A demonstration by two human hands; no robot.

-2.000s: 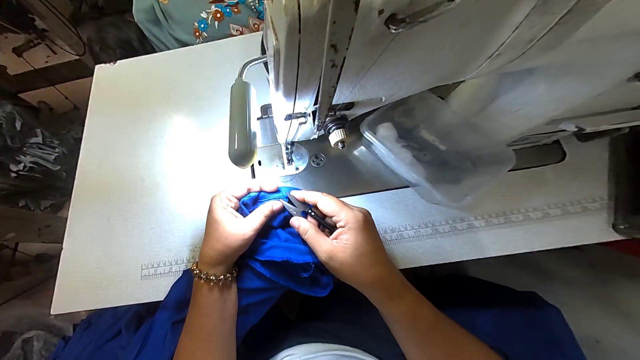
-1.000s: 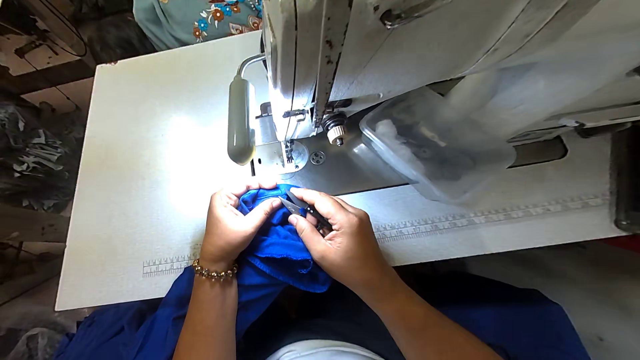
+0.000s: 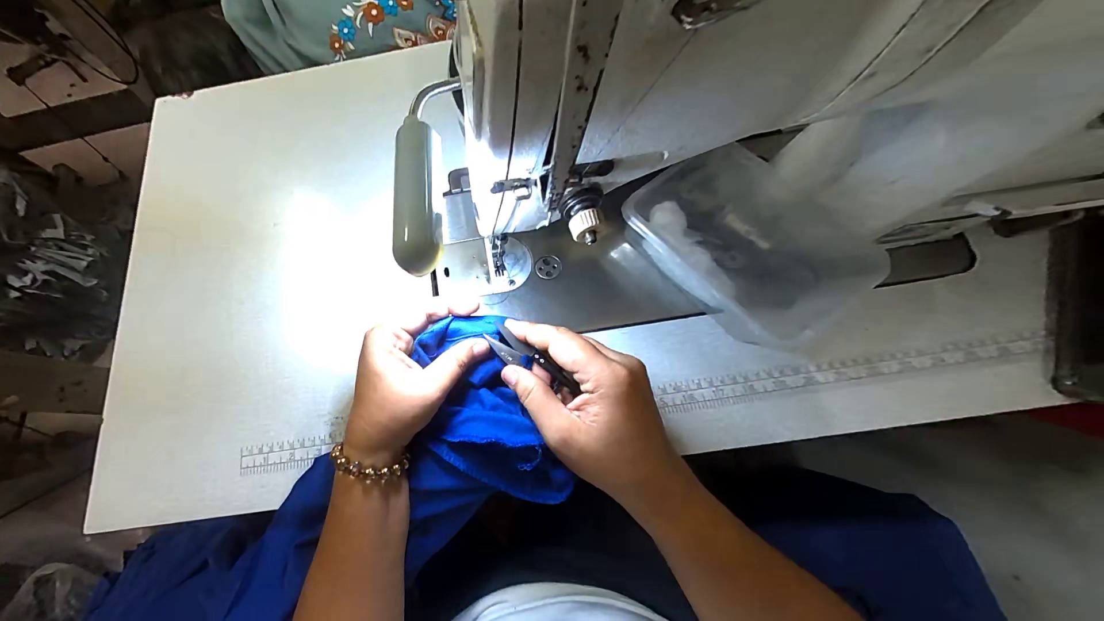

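Observation:
Blue fabric (image 3: 492,423) is bunched between my hands at the front of the sewing table and hangs down over its edge. My left hand (image 3: 401,379) pinches the cloth between thumb and fingers. Thread snips (image 3: 530,355) lie in my right hand (image 3: 595,397), their two blades apart and pointing up and left at the fabric beside my left thumb. Just beyond the cloth are the presser foot (image 3: 498,263) and needle plate (image 3: 517,267) of a sewing machine (image 3: 517,103). Neither hand touches the machine.
A lamp (image 3: 416,198) hangs left of the needle area. On the right, a clear plastic container (image 3: 742,250) with small items rests on the machine bed. A printed ruler scale (image 3: 828,371) runs along the white tabletop (image 3: 207,259). Floral cloth (image 3: 345,34) shows behind the table.

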